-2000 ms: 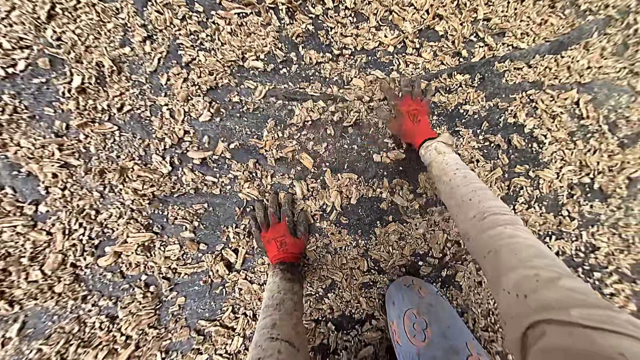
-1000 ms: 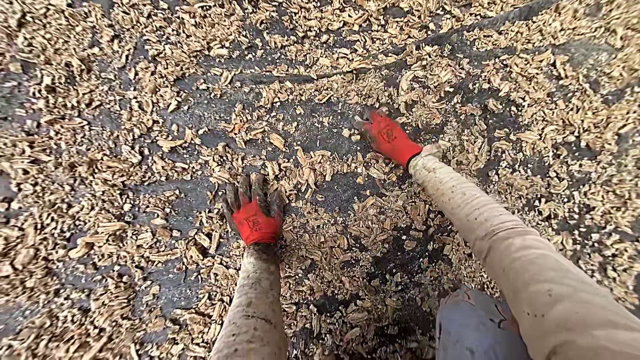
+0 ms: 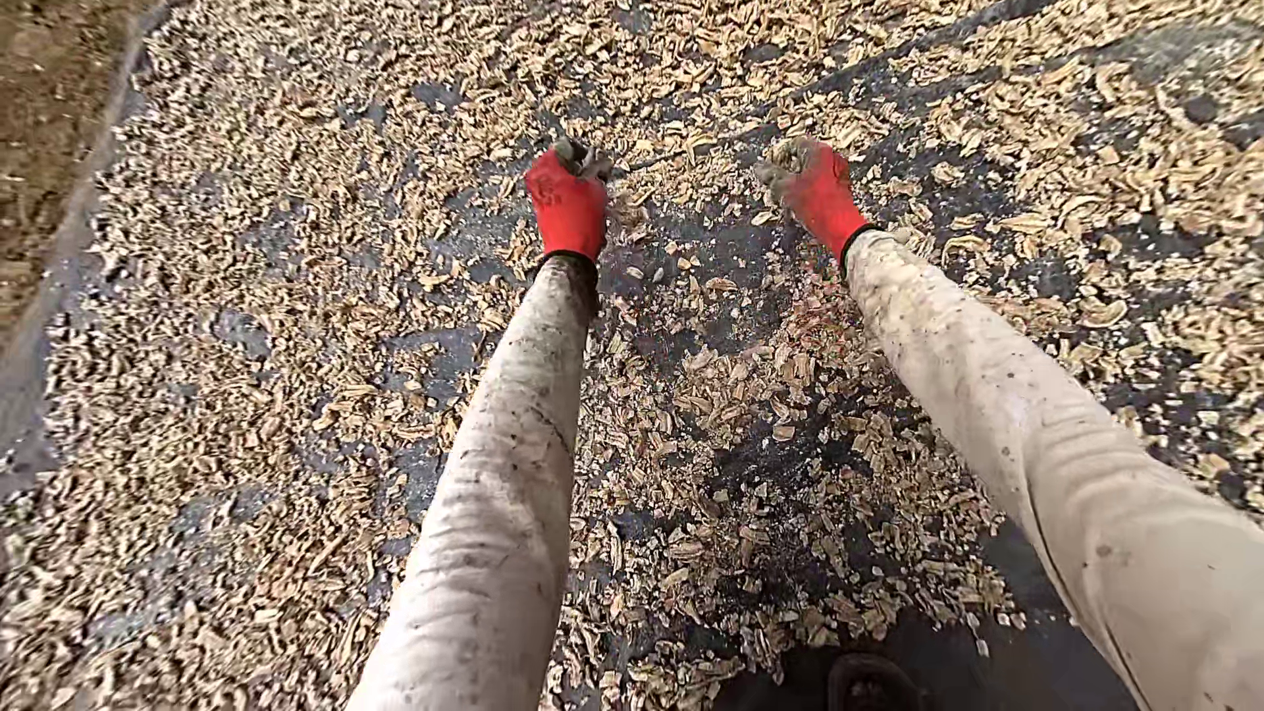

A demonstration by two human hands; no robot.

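Note:
Pale dried slices or chips point(image 3: 731, 395) are strewn over a dark ground sheet point(image 3: 444, 360). At upper centre is my left hand point(image 3: 569, 197), in a red glove with dirty dark fingers, held over the chips with its fingers curled. My right hand point(image 3: 815, 193), gloved alike, is level with it to the right, its fingers bent inward near the chips. Whether chips are inside either hand is hidden. Light, stained sleeves cover both arms.
Brown bare soil point(image 3: 49, 128) borders the sheet's edge point(image 3: 74, 257) at the left. A long fold point(image 3: 889, 54) crosses the sheet at the upper right. A dark rounded thing, perhaps a shoe tip point(image 3: 869, 681), shows at the bottom.
Both hands have gone from spread or extended fingers to curled ones and are now closer to level with each other. The view has shifted, bringing the soil into sight.

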